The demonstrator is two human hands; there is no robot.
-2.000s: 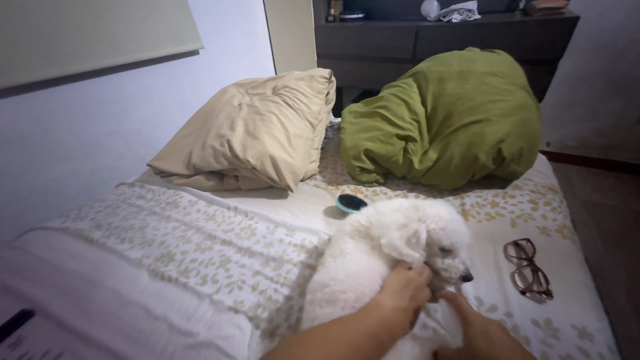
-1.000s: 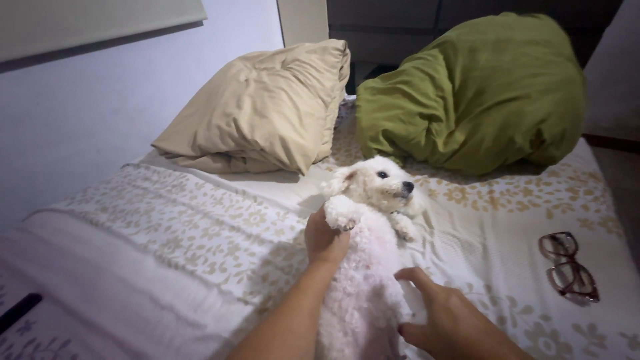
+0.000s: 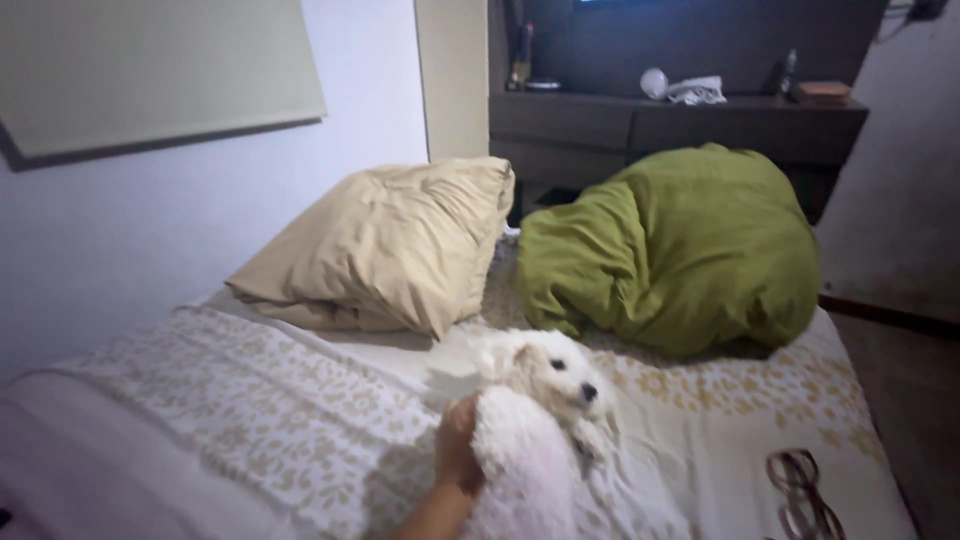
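A curly-haired white dog (image 3: 525, 465) lies on the bed at the bottom centre, its head (image 3: 562, 375) turned to the right and its pinkish belly showing. My left hand (image 3: 459, 442) rests against the dog's side, behind its raised foreleg; its fingers are mostly hidden by the fur, so its grip cannot be told. My right hand is out of the frame. A pair of dark-framed eyeglasses (image 3: 802, 487) lies on the sheet to the right of the dog.
A beige folded pillow or bedding bundle (image 3: 390, 247) and a green bundle of bedding (image 3: 697, 255) stand at the bed's far end. Behind them is a dark dresser (image 3: 562, 120) with small items on top. A wall (image 3: 150, 240) borders the left side.
The dog has gone from lying curled, face to the right, to belly up. My right hand, beside the dog one second ago, has left the view. The hairbrush seen two seconds ago is no longer visible.
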